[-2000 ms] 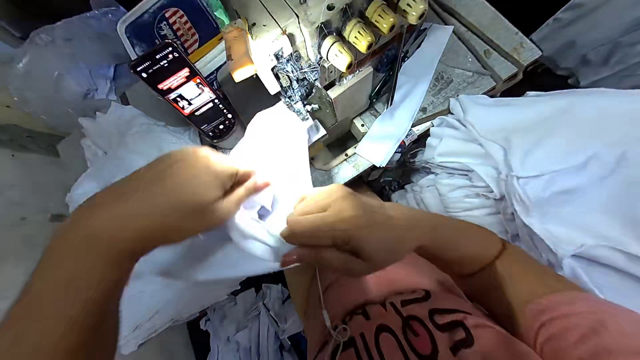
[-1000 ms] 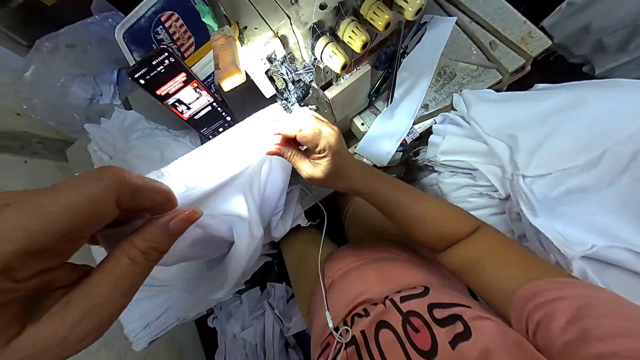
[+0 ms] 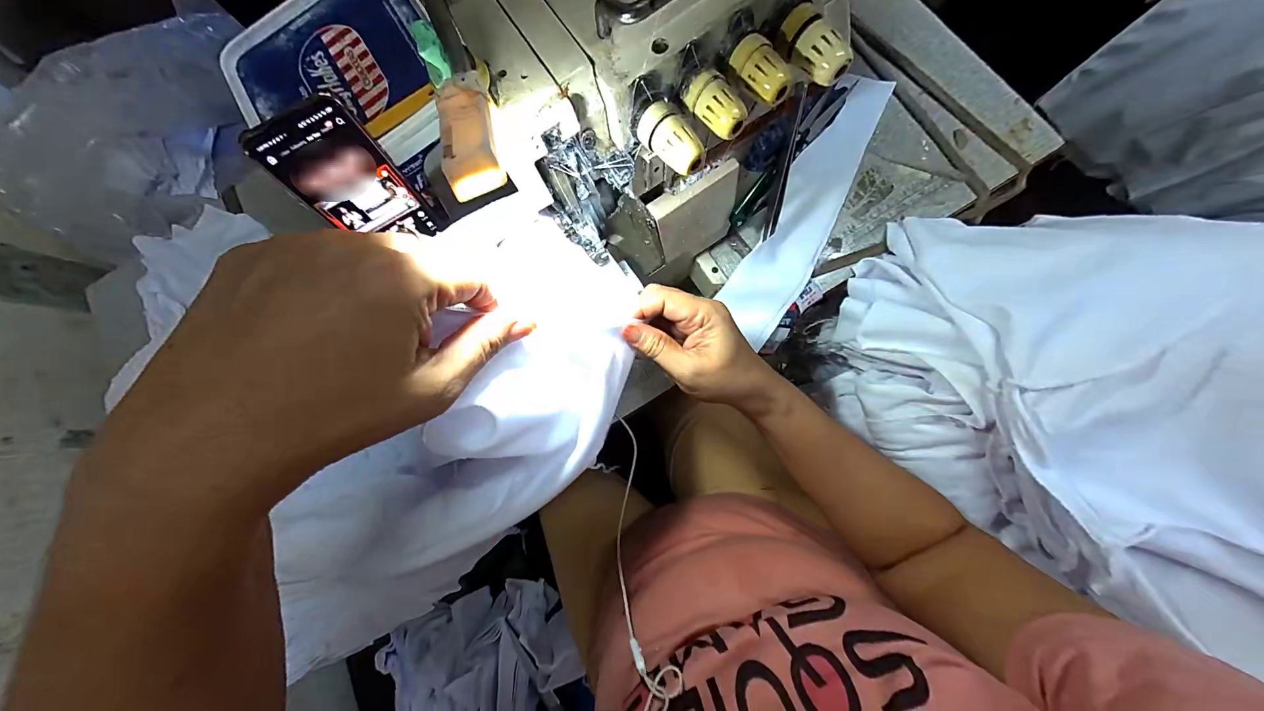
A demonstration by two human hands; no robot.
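White fabric (image 3: pixel 523 405) hangs from both hands in front of an overlock sewing machine (image 3: pixel 681 128) with yellow tension dials. My left hand (image 3: pixel 395 326) pinches the fabric's upper edge between thumb and fingers, just below the phone. At the right corner of that edge, my right hand (image 3: pixel 691 341) grips the cloth between thumb and index finger. The cloth's far part lies by the brightly lit presser foot area (image 3: pixel 588 183), where glare hides detail. A white fabric strip (image 3: pixel 815 207) lies on the machine table to the right.
A phone (image 3: pixel 341 173) leans against a blue plastic tub lid (image 3: pixel 326 59), beside an orange-and-white block (image 3: pixel 469 138). White garments (image 3: pixel 1136 395) are heaped at the right. Fabric scraps (image 3: pixel 484 642) lie below, and an earphone cable (image 3: pixel 624 553) hangs over my lap. Clear plastic (image 3: pixel 109 128) sits at the upper left.
My left hand has moved from the lower left towards the machine and now pinches the cloth nearer my right hand. The right hand has shifted slightly away from the presser foot.
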